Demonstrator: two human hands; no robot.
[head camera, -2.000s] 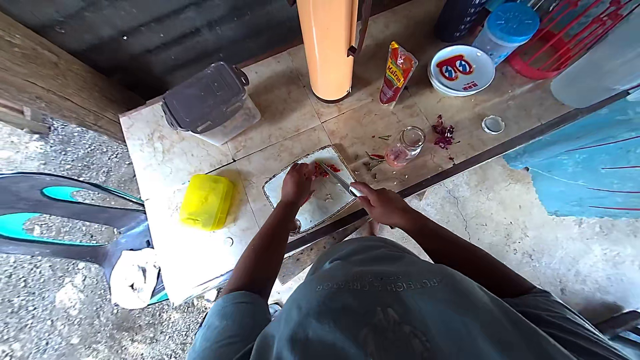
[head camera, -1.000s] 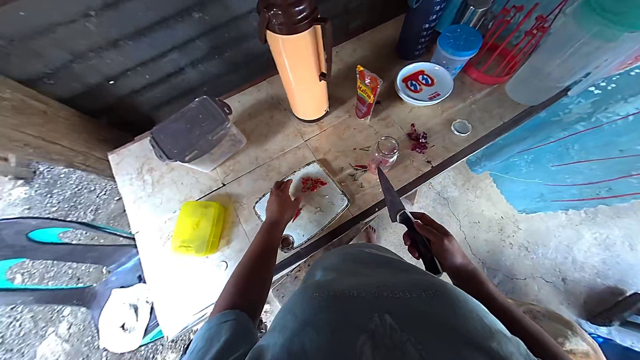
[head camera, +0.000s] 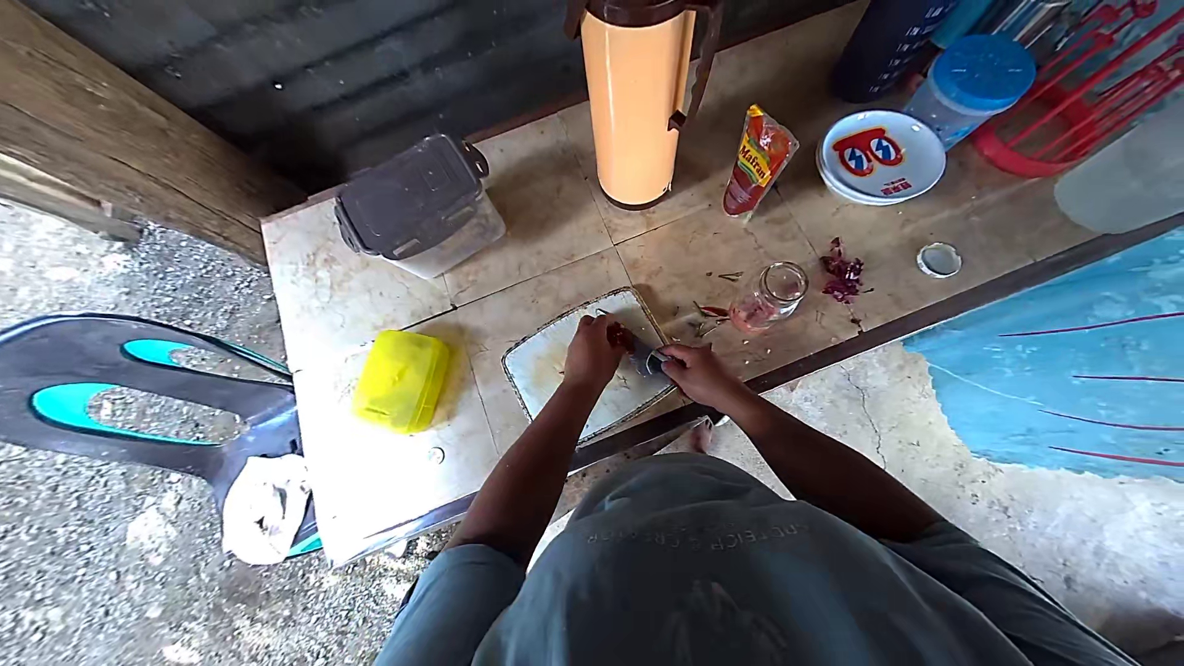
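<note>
My right hand (head camera: 705, 375) grips the handle of a kitchen knife (head camera: 645, 356), its blade low over the right part of a white cutting board (head camera: 541, 370). My left hand (head camera: 593, 351) is beside the blade with fingers bent, touching or close to chopped red pieces (head camera: 622, 337) that look like chili; whether it holds any cannot be told. Right of the board stands a glass jar (head camera: 770, 296) with reddish contents low inside. Between board and jar lie red chilies (head camera: 712, 312), and dark red scraps (head camera: 842, 273) are farther right, near a round lid (head camera: 940, 260).
On the tiled table are a yellow plastic box (head camera: 401, 380), a dark-lidded container (head camera: 421, 208), a peach thermos (head camera: 634, 102), a sauce pouch (head camera: 758, 162), white bowls (head camera: 883, 157), a blue-lidded container (head camera: 971, 83) and a red rack (head camera: 1036, 129). The table's front edge runs beneath my forearms.
One second ago the knife was off the board to the right, with red pieces spread on the board. My right hand has brought it back over the board, beside my left hand.
</note>
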